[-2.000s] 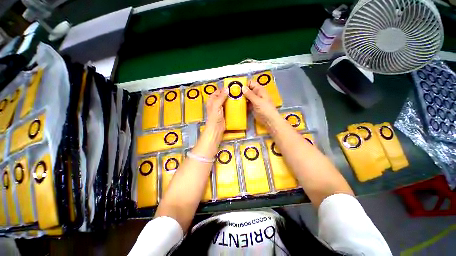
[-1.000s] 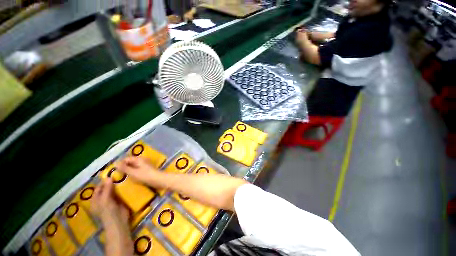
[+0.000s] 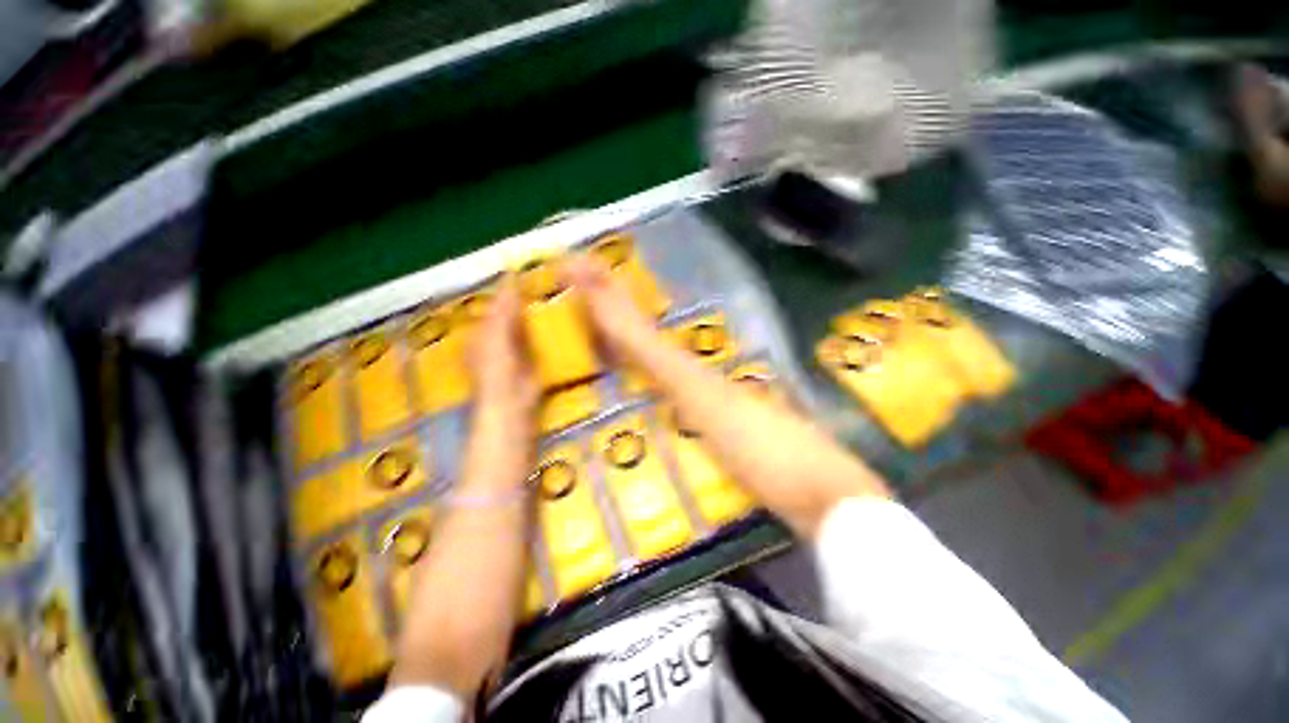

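The frame is blurred. A yellow housing with a dark ring near its far end is between my two hands, above the back row of a pale blister tray. My left hand is on its left edge, my right hand on its right edge near the ring. The tray holds several more yellow housings, upright in a back and a front row and sideways between them. My forearms hide some of them.
Stacked filled trays stand at the left. Loose yellow housings overlap on the bench at the right. A fan, a dark slab, crinkled clear film and a red stool are also at the right. Part of a person shows at the right edge.
The view has swung back left from the fan and aisle to the tray and stacked trays. The housing stays between my hands over the tray.
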